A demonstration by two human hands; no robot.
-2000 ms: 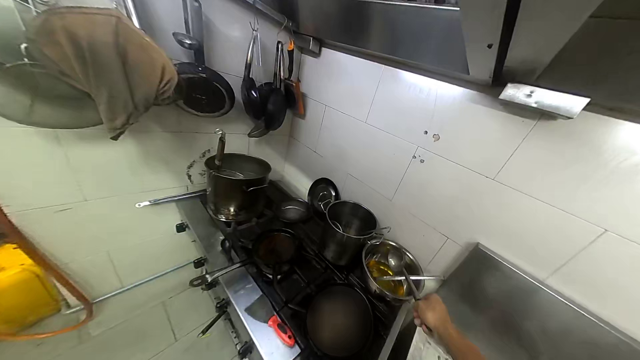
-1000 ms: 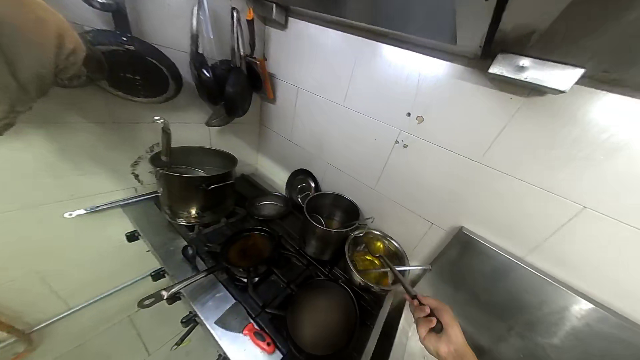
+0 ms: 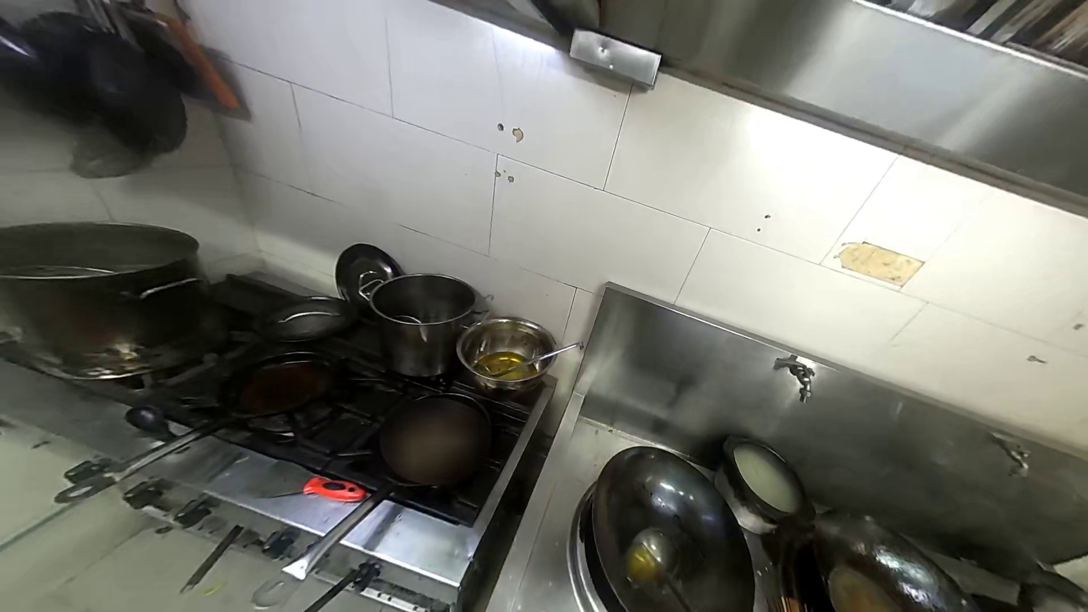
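Note:
Neither of my hands is in view. A ladle [image 3: 650, 557] with yellow liquid in its bowl is over the inside of a dark wok [image 3: 671, 510], and its handle runs down to the bottom edge of the picture. On the stove's back right corner stands a steel bowl [image 3: 507, 331] of yellow liquid, a metal utensil leaning out over its rim. Left of that bowl is a tall steel pot [image 3: 418, 340]. In front sits a frying pan [image 3: 435, 439] with its handle toward the front edge. Another pan [image 3: 283, 387] holds a reddish-brown residue.
A large pot [image 3: 102, 314] stands at the left of the gas stove. A red folding probe thermometer [image 3: 336, 489] lies on the stove's front ledge. Right of the wok are a pot of pale liquid [image 3: 765, 476] and a second wok [image 3: 884, 569]. Pans and utensils hang at upper left.
My hand, earlier at the steel bowl with a long-handled utensil, has left the view. A ladle with yellow liquid now shows over the wok. The view has swung right.

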